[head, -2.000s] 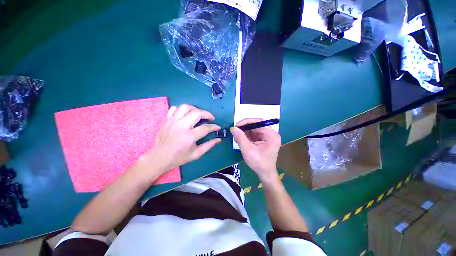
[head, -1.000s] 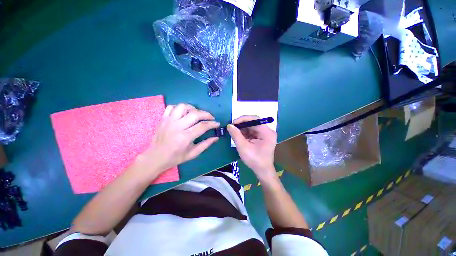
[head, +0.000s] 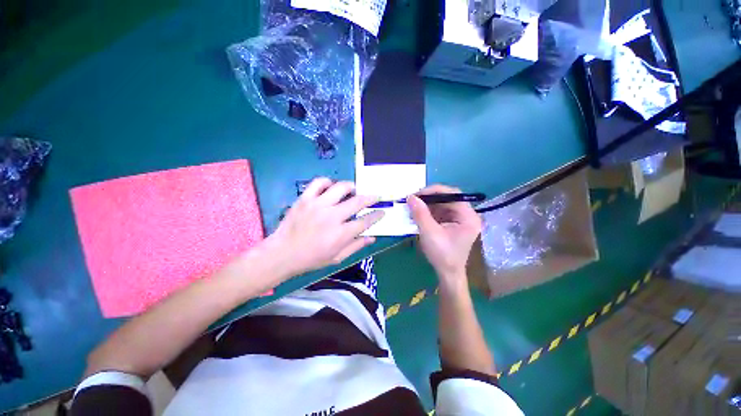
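Note:
My right hand (head: 447, 223) holds a thin black pen-like tool (head: 452, 197), perhaps tweezers, with its tip pointing left over the sheet. The adhesive pad sheet (head: 393, 122) lies in front of me, black in its upper part and white in its lower part. My left hand (head: 323, 223) is at the white part's left edge, its fingertips close to the tool's tip. Whether it holds anything is hidden by its fingers. Small black parts (head: 304, 185) lie on the green bench just beyond my left hand.
A red foam mat (head: 166, 234) lies left. A clear bag of black parts (head: 296, 81) is beyond my hands. A white metal box (head: 479, 49) and a black tray (head: 634, 130) stand back right. A carton (head: 546, 236) with clear plastic is below the bench edge. Black parts (head: 10, 337) lie far left.
Both hands were together at a small black part left of the sheet. My right hand with the tool and my left hand are now over the sheet's white part. The view has shifted right.

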